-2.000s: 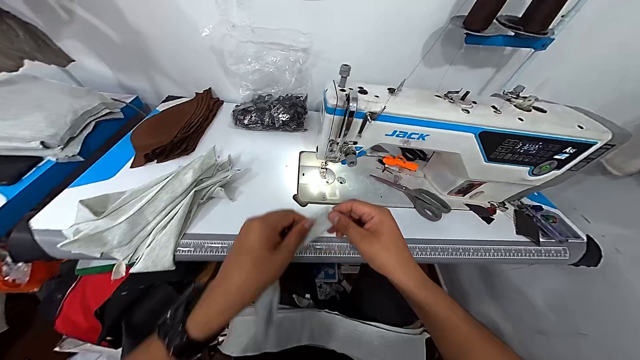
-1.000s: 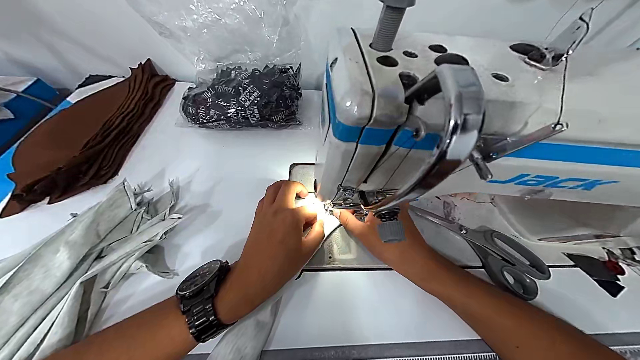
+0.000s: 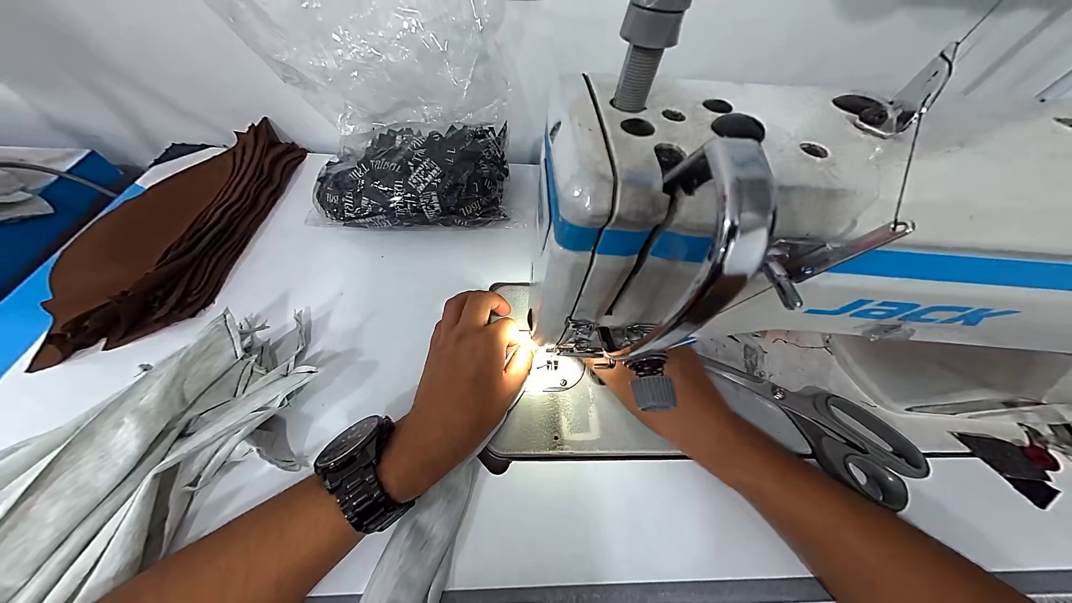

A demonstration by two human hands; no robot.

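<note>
A white Jack sewing machine [image 3: 804,201] fills the right side, its lamp shining on the metal needle plate [image 3: 559,377]. Just left of the needle area, my left hand [image 3: 473,360], with a black watch on the wrist, has its fingers curled on a light grey fabric piece [image 3: 423,536], which hangs down beneath that wrist toward the table's front edge. My right hand [image 3: 662,385] reaches under the machine head, right of the presser foot; its fingertips are hidden behind the machine parts, so its hold cannot be made out.
Grey fabric pieces [image 3: 151,435] lie bunched at the left, with stacked brown fabric pieces [image 3: 167,243] behind them. A clear plastic bag of black labels [image 3: 414,180] stands near the wall. Grey-handled scissors [image 3: 816,419] lie right of my right wrist, beside dark fabric scraps [image 3: 1009,461].
Two seconds ago both hands held the grey fabric in front of the machine; now they are at the needle area. The view has moved much closer. Since one second ago, the left fingers have shifted slightly.
</note>
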